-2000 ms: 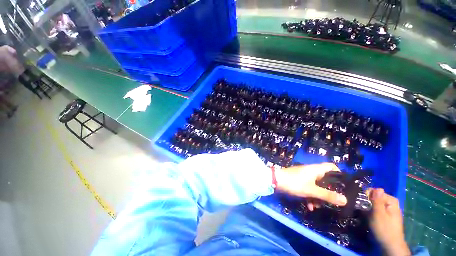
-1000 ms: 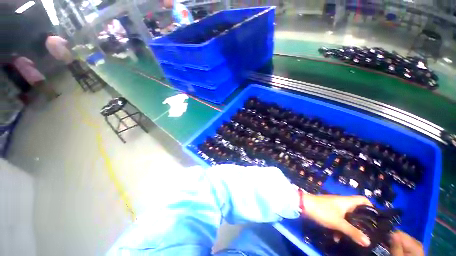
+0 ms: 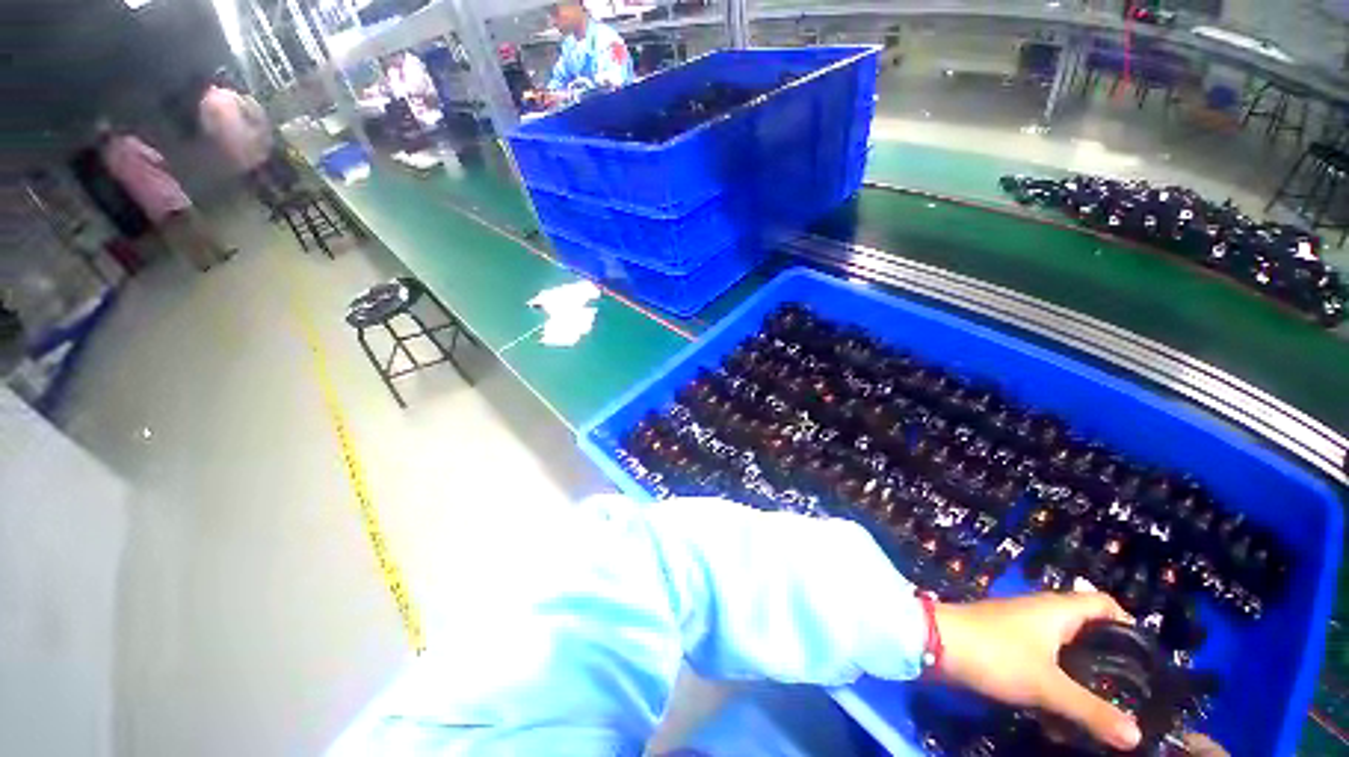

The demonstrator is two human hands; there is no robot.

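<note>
A blue parts tote (image 3: 947, 333) lies in front of me, filled with rows of black assemblies (image 3: 843, 422) with silvery spots. My left hand (image 3: 1021, 658), with a red band at the wrist, is closed around a roundish black assembly (image 3: 1117, 666) over the tote's near right part. Only a small, blurred bit of my right hand (image 3: 1201, 744) shows at the bottom edge, close to that assembly. The rest of it is cut off, so its grip cannot be seen.
Stacked blue totes (image 3: 695, 215) stand behind left on the green bench (image 3: 459, 252). A white cloth or paper (image 3: 565, 314) lies left of my tote. Aluminium rails (image 3: 1065, 333) run behind it, with a heap of black assemblies (image 3: 1184, 222) beyond. A black stool (image 3: 388, 306) stands at left; people are farther off.
The view has swung left and up, so the tote sits lower and farther right. My left hand still holds a black assembly. My right hand has mostly left the picture at the bottom.
</note>
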